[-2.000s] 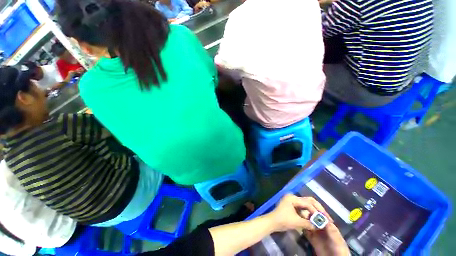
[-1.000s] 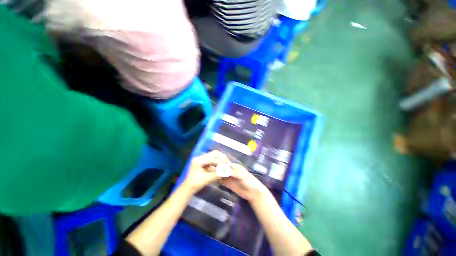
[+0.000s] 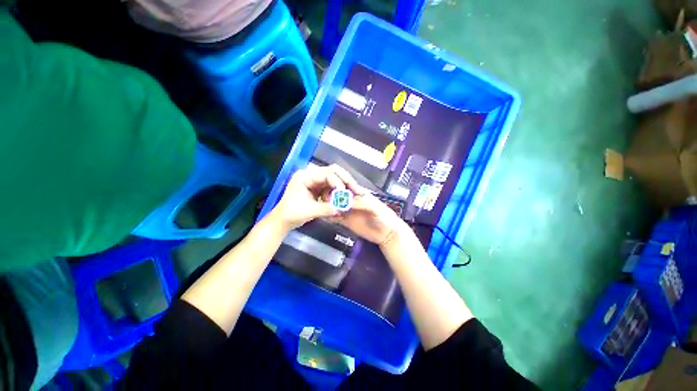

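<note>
A small square electronic unit (image 3: 342, 200) with a green-cyan face and a pale rim is held between my two hands, face up, above the printed sheet. My left hand (image 3: 306, 200) grips it from the left with thumb and fingers. My right hand (image 3: 371, 218) closes on it from the right. The glossy dark purple printed sheet (image 3: 374, 282) lies in the blue crate (image 3: 478, 84), with pale bars, yellow ovals and barcodes. A black box (image 3: 393, 203) with small red marks shows partly behind my right hand. A thin black cable (image 3: 451, 238) curls over the crate's right edge.
Light blue stools (image 3: 222, 72) stand left of the crate, with a darker blue stool (image 3: 126, 267) at lower left. A person in a green top (image 3: 84, 153) sits at left. Cardboard (image 3: 665, 160) and blue bins (image 3: 623, 317) stand on the green floor at right.
The view has swung right and down, so the crate now shows nearly whole and the seated people have mostly left the frame. Both hands still hold the small unit.
</note>
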